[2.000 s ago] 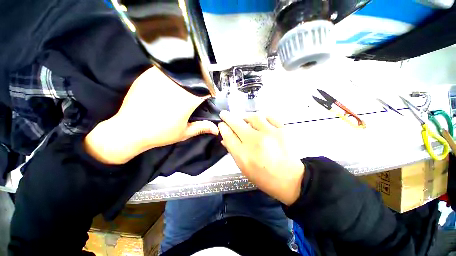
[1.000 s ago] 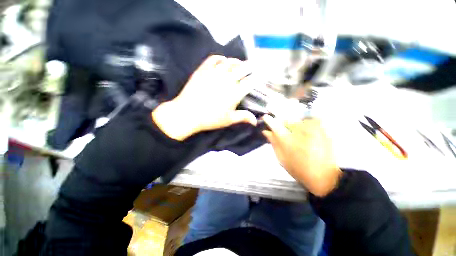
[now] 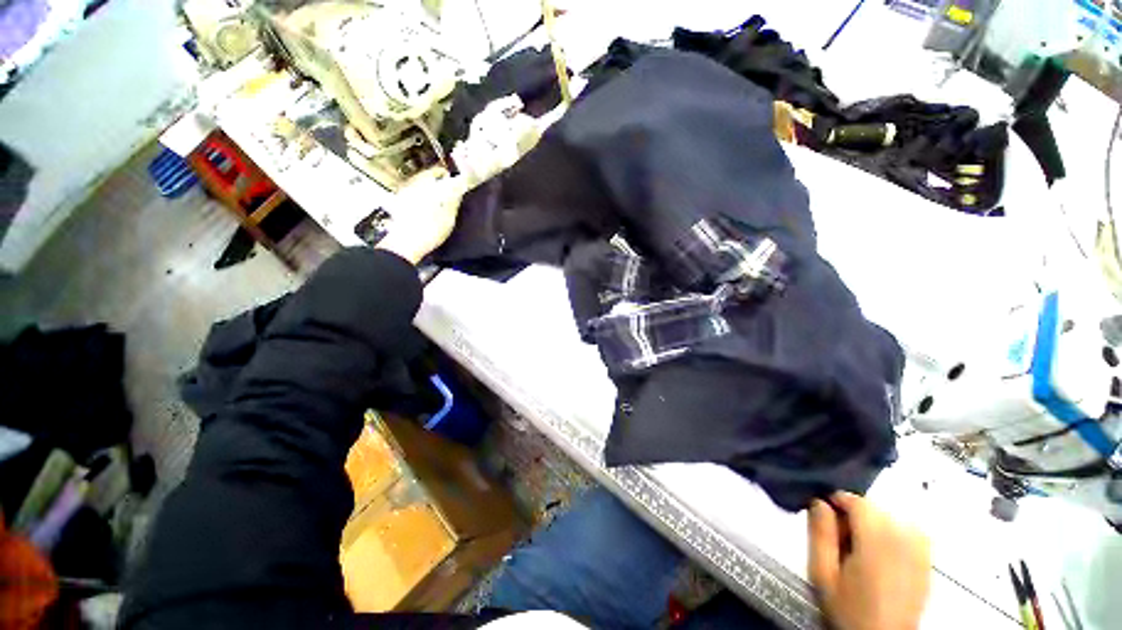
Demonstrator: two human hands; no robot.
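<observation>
The dark navy garment (image 3: 738,406) lies spread across the white table, with black, grey and white plaid fabric (image 3: 664,330) showing on its middle. My left hand (image 3: 425,217) is at the garment's far left end, beside the beige machine; its fingertips are unclear, so I cannot tell whether it grips the cloth. My right hand (image 3: 871,560) pinches the garment's near right edge between thumb and fingers. The white sewing machine with a blue stripe (image 3: 1046,388) stands to the right of the garment.
A beige second sewing machine (image 3: 400,76) stands at the upper left. Dark snips (image 3: 1025,598) lie at lower right, partly cut off. A black cloth pile with spools (image 3: 904,142) is behind the garment. The ruler-marked table edge (image 3: 689,529) runs diagonally above a cardboard box (image 3: 425,511).
The view has swung left. My hands have moved from close together near the needle to far apart. The garment now lies spread out left of the white machine, its plaid part in full view.
</observation>
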